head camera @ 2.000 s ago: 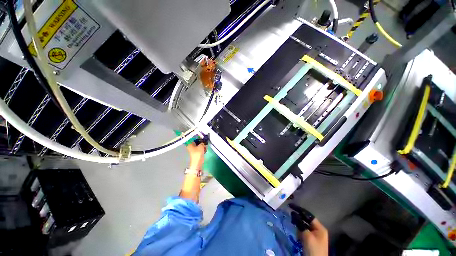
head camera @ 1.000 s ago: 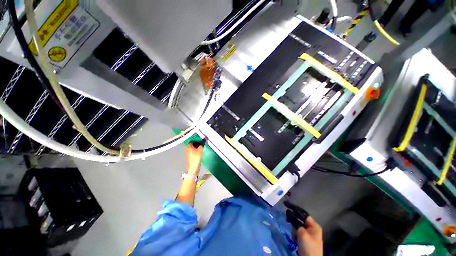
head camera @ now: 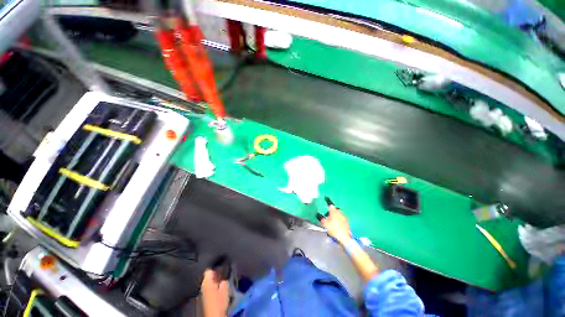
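A white crumpled wipe (head camera: 305,178) lies on the green bench mat. My right hand (head camera: 335,221) is over the bench's near edge, just below the wipe. Two black-tipped fingers are apart, a small gap from the wipe, and nothing shows in the hand. My left hand (head camera: 215,290) is low in the picture, left of my body, blurred and partly cut off. Dark shapes show at its fingertips; I cannot tell whether it holds anything.
A yellow tape roll (head camera: 266,145), pliers (head camera: 251,166) and a long white wipe (head camera: 202,158) lie left on the bench. A black box (head camera: 401,199) and a thin yellow stick (head camera: 496,245) lie right. White fixture machine (head camera: 118,232) at left; dark conveyor (head camera: 372,136) behind.
The view has swung from the fixture machines to the green bench. My right hand has come up to the bench near the wipe. My left hand has left the machine corner and is low.
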